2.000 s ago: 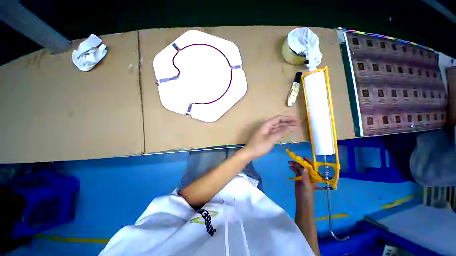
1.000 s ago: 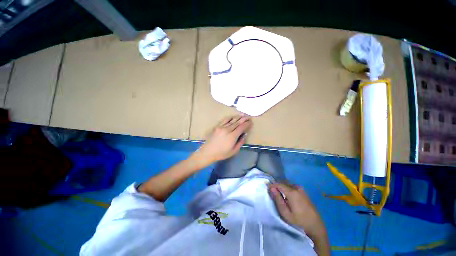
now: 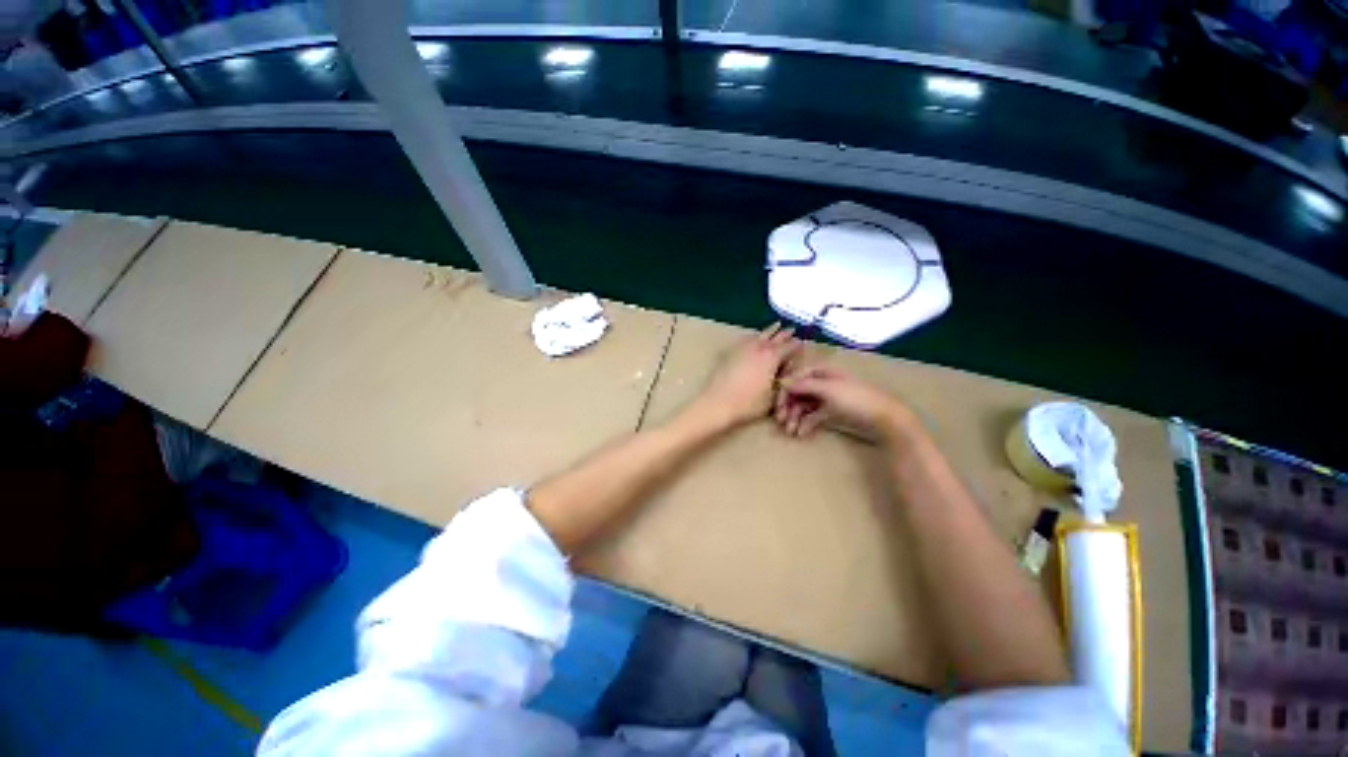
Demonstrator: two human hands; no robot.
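The white octagonal housing lies flat on the dark green conveyor belt, just beyond the bench's far edge. A thin dark wire loop with small grey strips shows on it. My left hand is at the bench's far edge, just short of the housing, with fingers extended and nothing seen in it. My right hand is beside it, close to or touching it, with fingers partly curled; whether it holds anything is unclear. The caulking gun with its white cartridge lies at the right, its rear cut off by the picture's edge.
The tape roll with white tissue sits at the gun's nozzle. A small blade or marker lies left of the gun. A crumpled tissue lies by a grey post. A patterned sheet is at the right.
The housing has moved from the cardboard onto the conveyor belt. Both hands have moved forward to the bench's far edge. The view has tilted up. The right hand left the gun before this.
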